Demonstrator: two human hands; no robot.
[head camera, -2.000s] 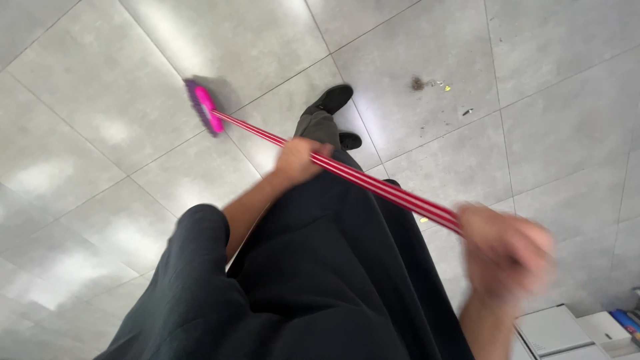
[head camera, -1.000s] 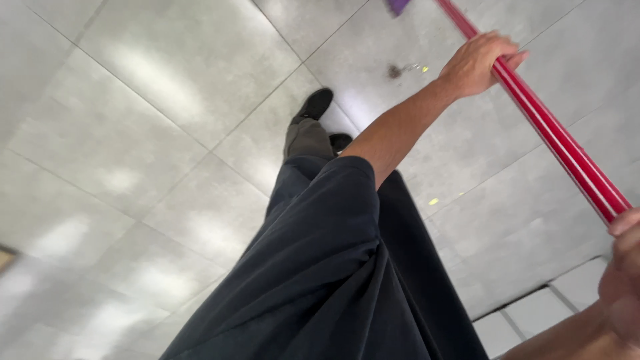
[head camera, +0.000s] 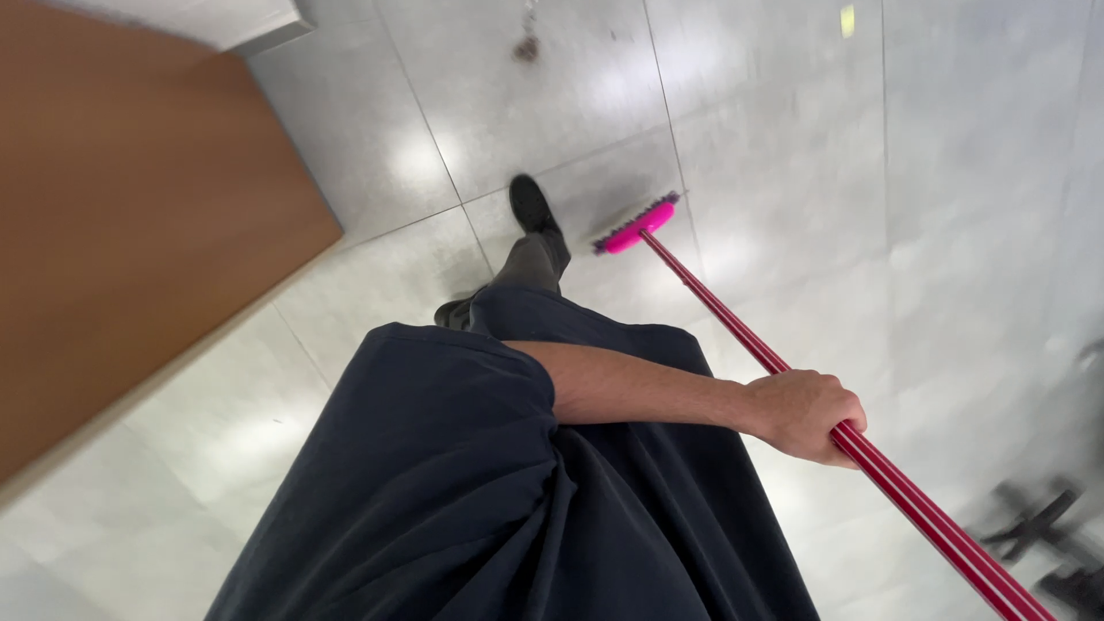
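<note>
A broom with a bright pink head (head camera: 640, 228), dark bristles and a red striped handle (head camera: 918, 500) slants across the right half of the view. My left hand (head camera: 806, 417) is closed around the handle, with my forearm reaching across my body from the left. The bristles are at the grey tiled floor, just right of my front shoe (head camera: 530, 204). The handle runs out of view at the lower right; my right hand is not seen. A small brown clump of debris (head camera: 526, 48) lies on the floor at the top, and a yellow scrap (head camera: 848, 21) lies farther right.
A large brown panel (head camera: 147, 207) fills the left side, with a pale grey edged object (head camera: 233, 21) above it. Blurred black objects, possibly furniture legs (head camera: 1035, 522), stand at the lower right. My other shoe (head camera: 450, 314) is partly hidden behind my clothing.
The view has shifted greatly, bringing in the brown panel. My right hand, on the handle in both earlier frames, is out of view. The broom head, barely visible one second ago, is now beside my shoe.
</note>
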